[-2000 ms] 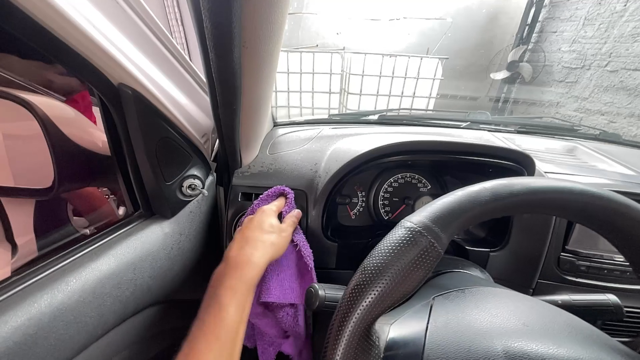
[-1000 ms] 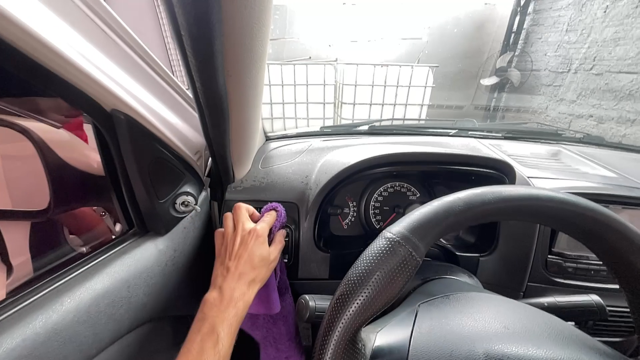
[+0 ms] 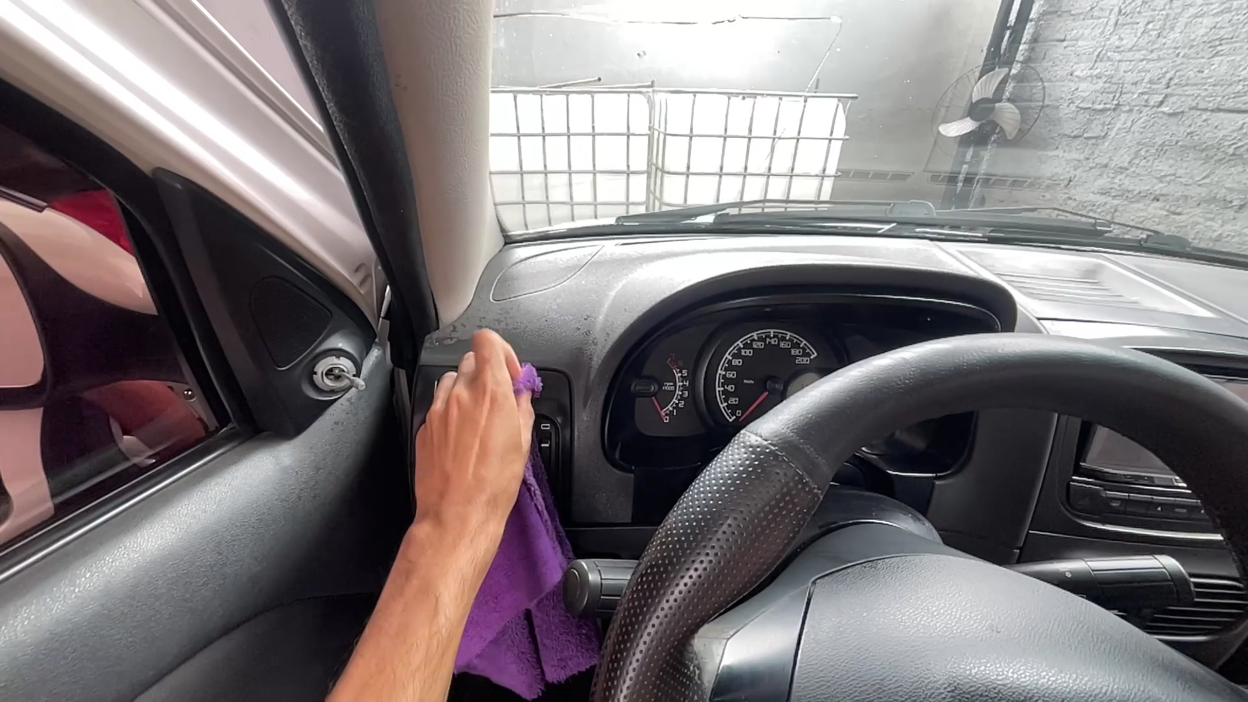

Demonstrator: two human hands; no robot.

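My left hand [image 3: 475,429] grips a purple microfiber cloth [image 3: 526,575] at the left end of the dashboard [image 3: 546,278], over the air vent area by the open door. Most of the cloth hangs down below and to the right of my wrist, and a small tuft shows beside my fingertips. The hand hides most of the vent; a small switch panel [image 3: 547,444] shows just right of it. My right hand is out of the frame.
The steering wheel [image 3: 721,507] stands at the right, with a control stalk [image 3: 597,587] near the cloth. Behind it is the instrument cluster [image 3: 765,380]. At the left are the door panel [image 3: 224,526] and the mirror adjuster knob [image 3: 336,374]; the windshield pillar [image 3: 439,146] rises above the hand.
My left hand stays at the dashboard's left end, but its pose has changed: the fingers now cover more of the cloth, and less of it shows above them than two seconds ago.
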